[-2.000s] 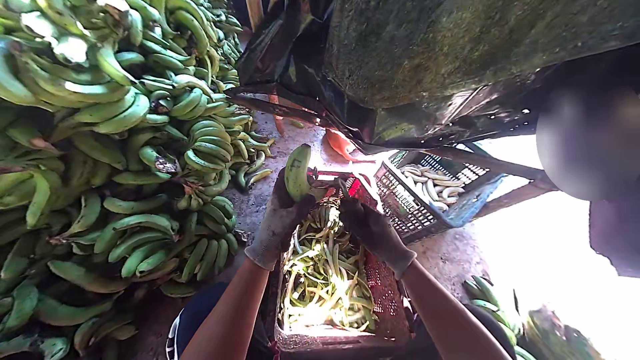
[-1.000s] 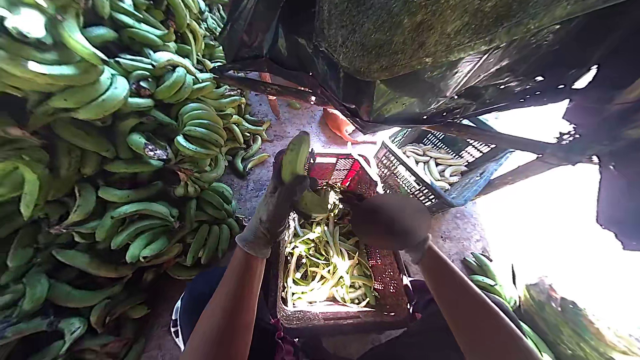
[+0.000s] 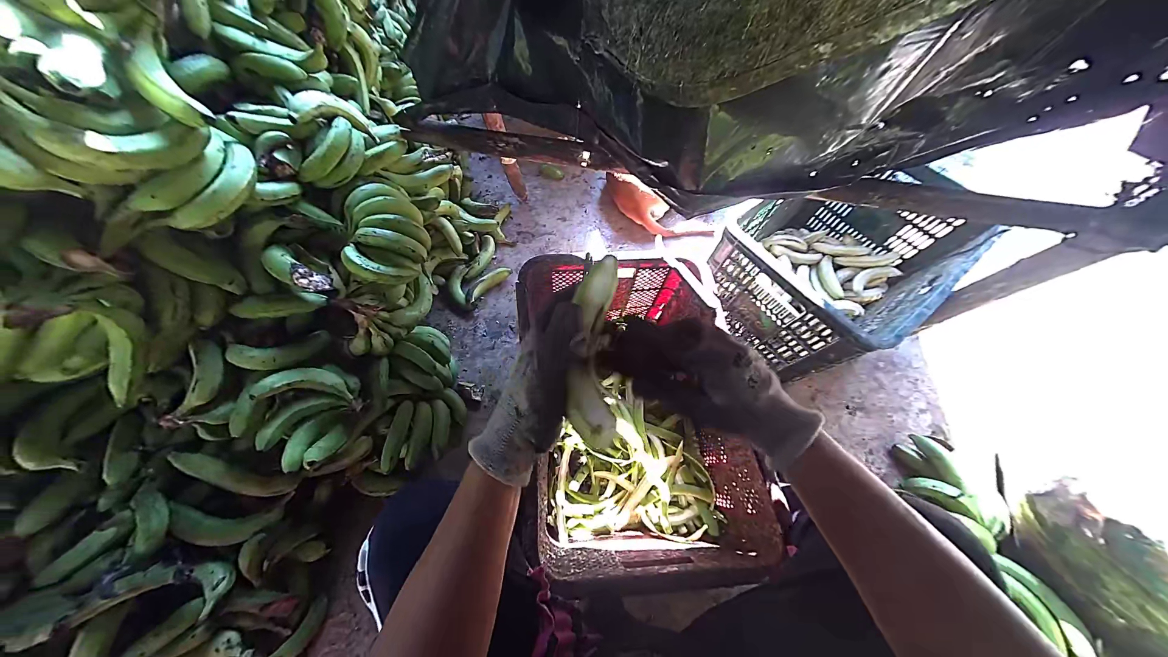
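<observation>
My left hand (image 3: 538, 383), in a grey and dark work glove, is closed around a green plantain (image 3: 595, 301) held upright over a red plastic crate (image 3: 657, 566). A pale peeled area shows on the plantain's lower part. My right hand (image 3: 712, 374), gloved too, is at the plantain's right side with its fingers bent; they are in shadow, and whether they hold a tool cannot be seen. Long strips of green peel (image 3: 630, 484) fill much of the crate below both hands.
Green plantain bunches (image 3: 301, 401) are heaped at the left. A dark crate (image 3: 785, 319) with peeled plantains (image 3: 835, 269) stands at the upper right, beside wooden poles (image 3: 985, 210). Dark plastic sheeting (image 3: 657, 100) hangs overhead. More green plantains (image 3: 949, 484) lie at the right.
The plantain in my left hand shows more pale surface than two seconds ago. My right hand has moved against it from a spot lower right one second ago.
</observation>
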